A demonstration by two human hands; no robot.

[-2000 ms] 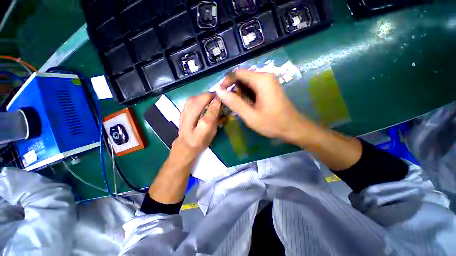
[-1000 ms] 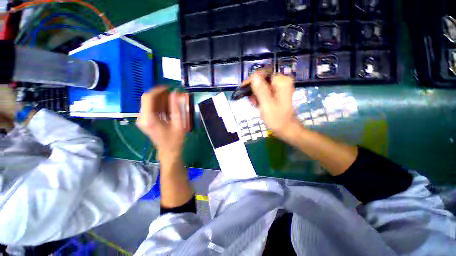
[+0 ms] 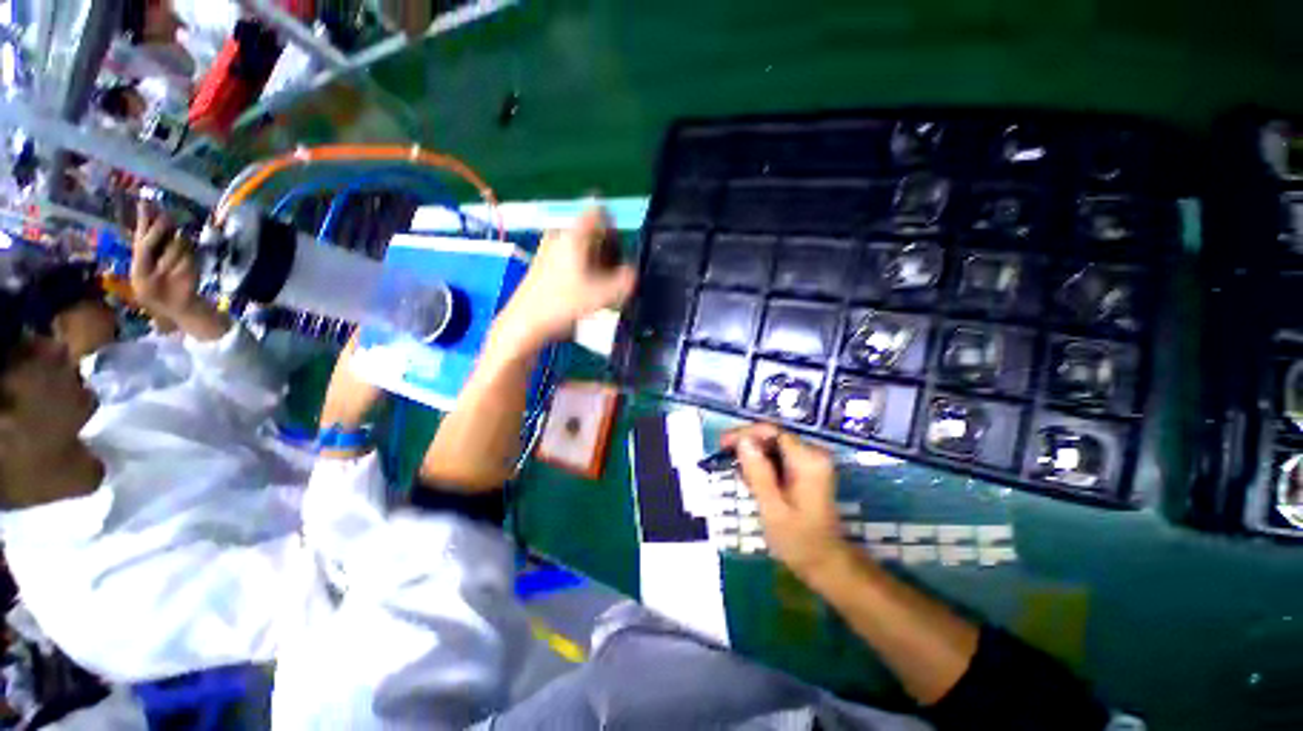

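My left hand is raised beside the left edge of the large black tray. Its fingers are closed around a small dark unit, blurred and partly hidden. My right hand is over the left end of the rows of small white pads, holding a slim dark tool that points left. Black units with silvery parts fill many tray pockets; several left pockets are empty. The orange-edged white fixture shows only a small dark spot at its centre.
A white strip with a black section lies left of the pads. A blue box with a translucent tube and cables stands left. Another person's sleeve is close at left. A second black tray is at far right.
The view has swung left. My left hand has moved from the fixture up to the tray's left edge. The black unit earlier in the fixture is gone. My right hand stays near the pads.
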